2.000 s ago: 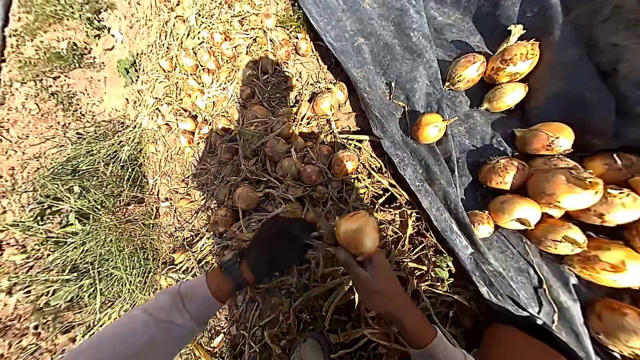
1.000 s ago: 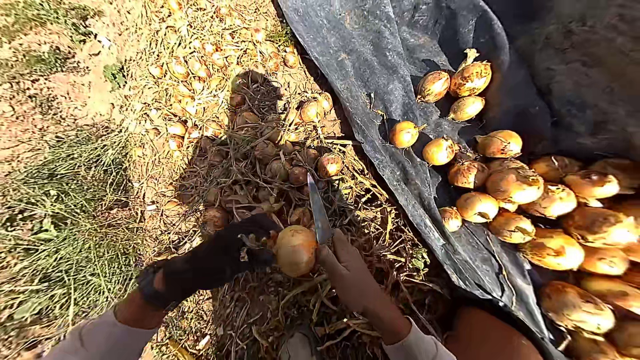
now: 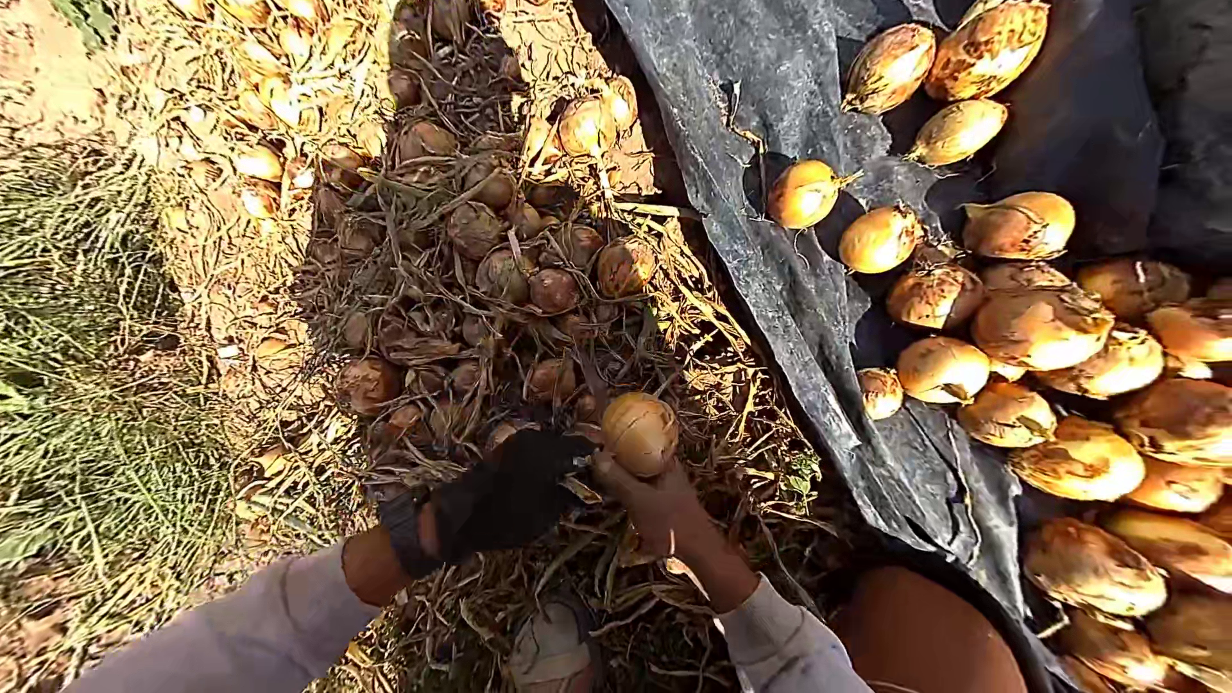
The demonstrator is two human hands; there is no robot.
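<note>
A round yellow onion (image 3: 640,433) sits at the fingers of my bare right hand (image 3: 656,510), which is shut on it from below. My left hand (image 3: 515,493), in a black glove, is just left of it, its fingertips by my right thumb. A bit of dry leaf (image 3: 583,481) shows at the glove's fingertips; whether the glove grips it I cannot tell. A dark, thin shape just above the hands may be the knife blade, but it is too dim to be sure. Under and beyond the hands lie unpicked-over onions (image 3: 502,276) with dried tops, in shadow.
On the right, a black ground sheet (image 3: 770,250) bears a pile of yellow onions (image 3: 1039,327). Green grass (image 3: 106,385) grows at the left. A shoe (image 3: 551,647) stands below my hands, and a bare knee (image 3: 929,635) is at the lower right beside the sheet's edge.
One second ago the gloved left hand held the onion and a knife blade showed plainly at the right hand; now the onion is at the right hand. Another onion came onto the sheet between the earlier frames.
</note>
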